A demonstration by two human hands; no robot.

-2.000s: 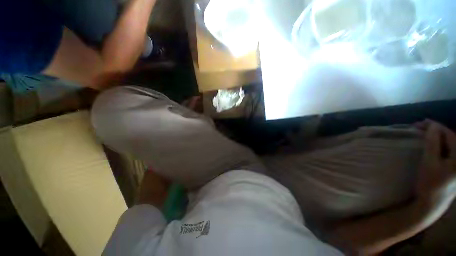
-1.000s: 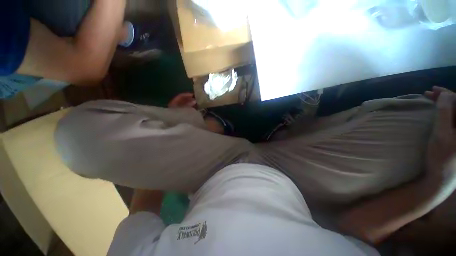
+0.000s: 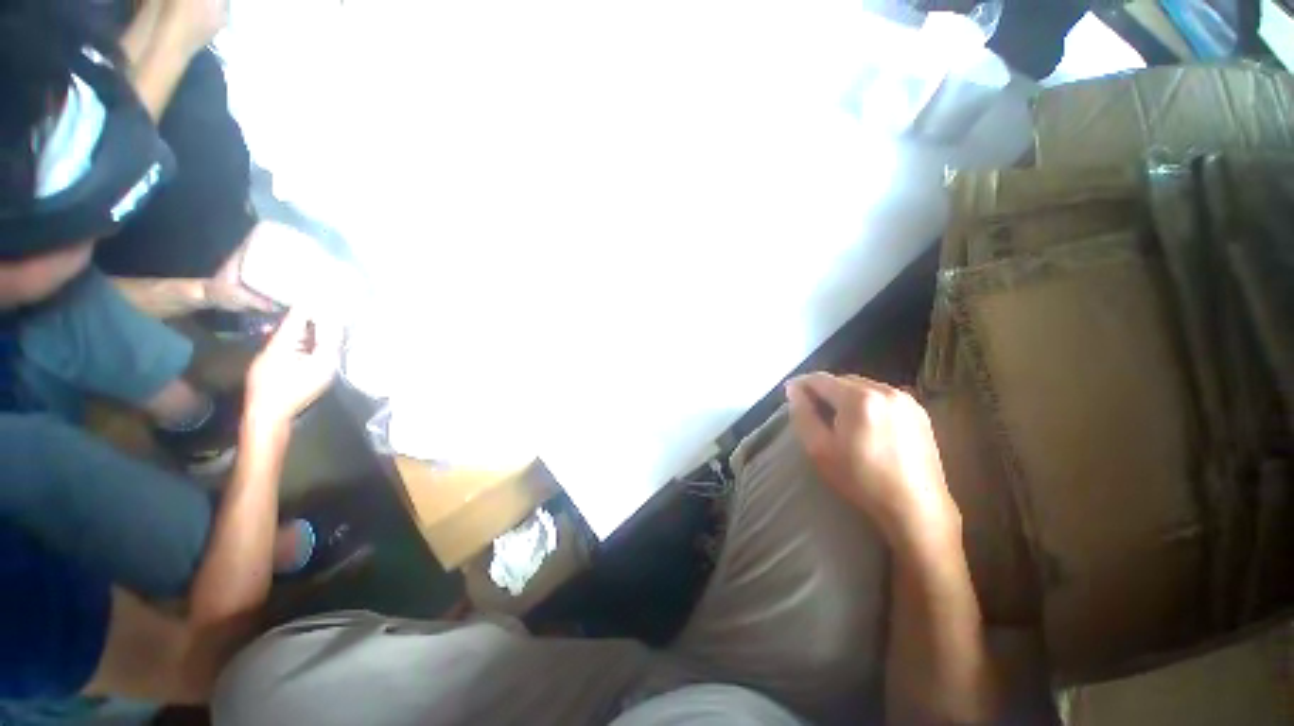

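Observation:
My right hand (image 3: 866,440) rests on my right knee near the table's front edge. Its fingers are loosely bent, and no object shows in it. My left hand is out of the picture. The white-topped table (image 3: 639,482) lies in front of me, mostly blown out by glare, so single things on it cannot be told apart. Shiny clear film (image 3: 922,71) glints at its far right side.
A small open carton (image 3: 468,518) stands below the table corner, with a crumpled whitish wad (image 3: 524,550) beside it. Flattened brown cartons (image 3: 1086,383) are stacked at my right. Other people sit at the left, and one person's hand (image 3: 295,372) is at the table edge.
The view has swung up and to the right, showing more table, the carton stack and more people. My right hand still rests on the knee. My left arm has left the picture.

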